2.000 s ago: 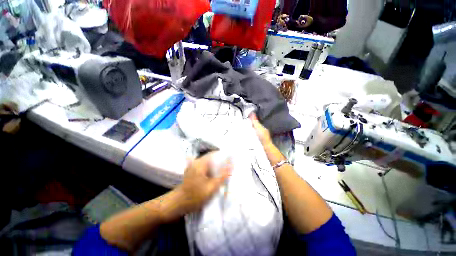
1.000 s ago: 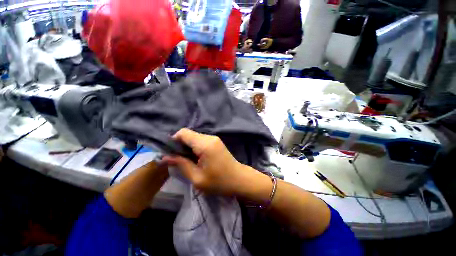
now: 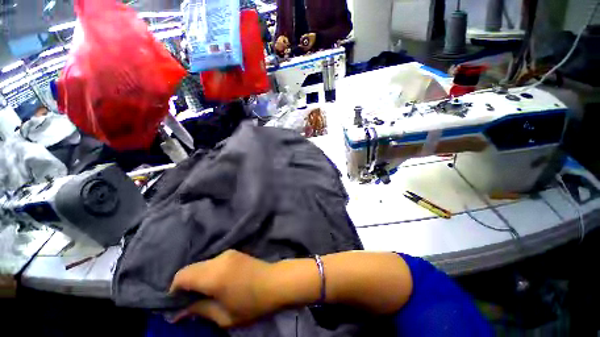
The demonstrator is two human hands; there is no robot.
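The dark grey garment (image 3: 243,191) lies heaped over the table in front of me, its near part hanging over the front edge. My right hand (image 3: 227,286) grips the garment's near edge at the lower middle, with a bracelet on the wrist. My left hand is not visible; a bit of blue sleeve shows below the garment at the bottom. The white sewing machine (image 3: 454,131) with a blue stripe stands to the right, its needle area away from the cloth.
Thread snips (image 3: 427,205) lie on the table (image 3: 408,237) below the machine, near a thin grey cord (image 3: 490,225). Another machine (image 3: 99,201) stands at left. A red bag (image 3: 118,79) and a blue packet (image 3: 212,36) hang ahead. A person's hands (image 3: 296,43) show behind.
The garment has turned from white lining outward to grey shell outward and spread over the table. My right hand has moved down and left. My left forearm has gone out of sight. The view has shifted right.
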